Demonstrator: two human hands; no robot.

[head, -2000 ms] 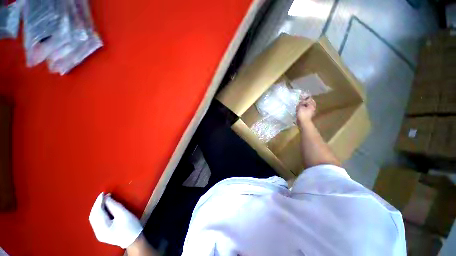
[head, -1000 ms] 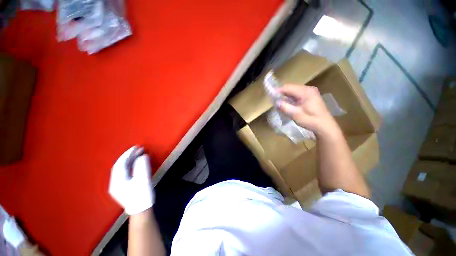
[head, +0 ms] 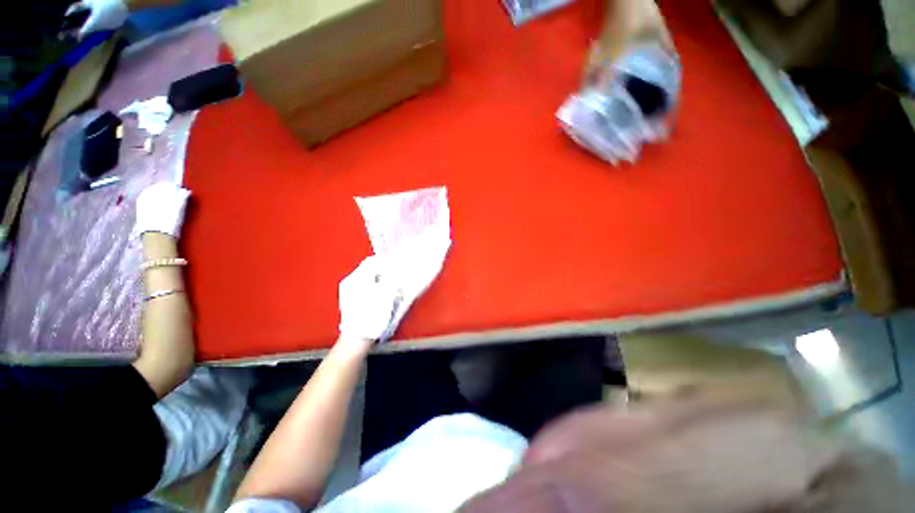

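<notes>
My left hand [head: 369, 299], in a white glove, is at the red table's front edge. It is closed on the lower part of a flat, whitish bubble bag [head: 409, 218], whose wide end points away from me. No black unit shows in this hand; its palm side is hidden. A large, blurred, skin-toned shape, likely my right hand or forearm [head: 692, 456], is very close to the camera at the lower right. Its fingers cannot be made out.
A brown carton [head: 361, 75] stands at the back. Another person's hand [head: 632, 45] is at bagged units [head: 612, 120] at the back right. At left, a neighbour's gloved hand [head: 161, 210] rests near black units [head: 204, 87] and a white bundle [head: 150, 114].
The view has swung left. My left hand now holds a bubble bag. My right hand is no longer over the supply carton. Another person's hand has appeared at the bagged units.
</notes>
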